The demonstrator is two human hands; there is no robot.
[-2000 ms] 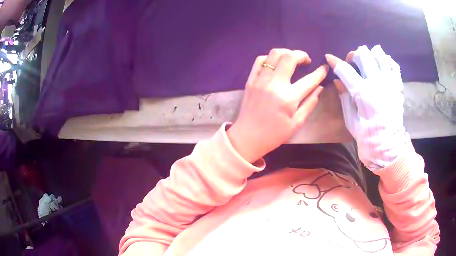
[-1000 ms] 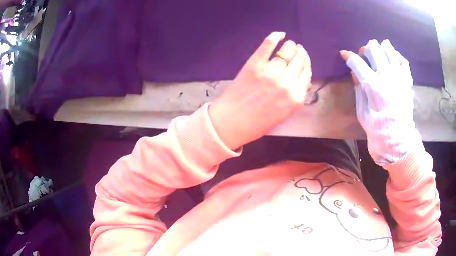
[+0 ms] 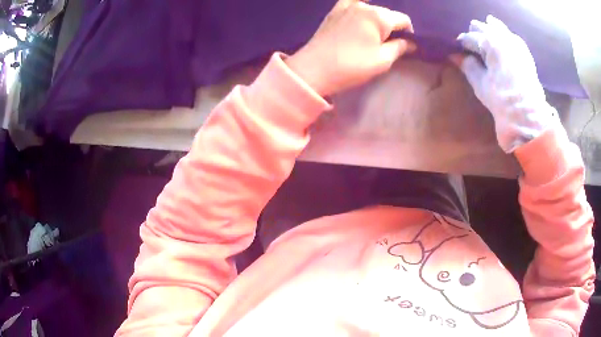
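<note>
A dark purple garment panel [image 3: 257,33] lies on the pale, stained table [image 3: 389,118]. Its lower edge is raised between my two hands. My bare left hand [image 3: 359,46], with its back up, pinches the edge near the top centre; its fingertips are partly hidden by the cloth. My right hand [image 3: 501,72], in a white glove with partly bare fingertips, pinches the same edge further right. Part of the panel runs out of the frame at the top.
More dark purple cloth [image 3: 122,66] with a stepped edge lies at the left end of the table. A loose thread hangs at the panel's right corner. Strong glare fills the upper right. A crumpled white thing [image 3: 43,237] shows low at the left.
Both hands have moved up, away from my body. The left hand has taken hold of the edge, and the stretch between the hands is now lifted and bunched.
</note>
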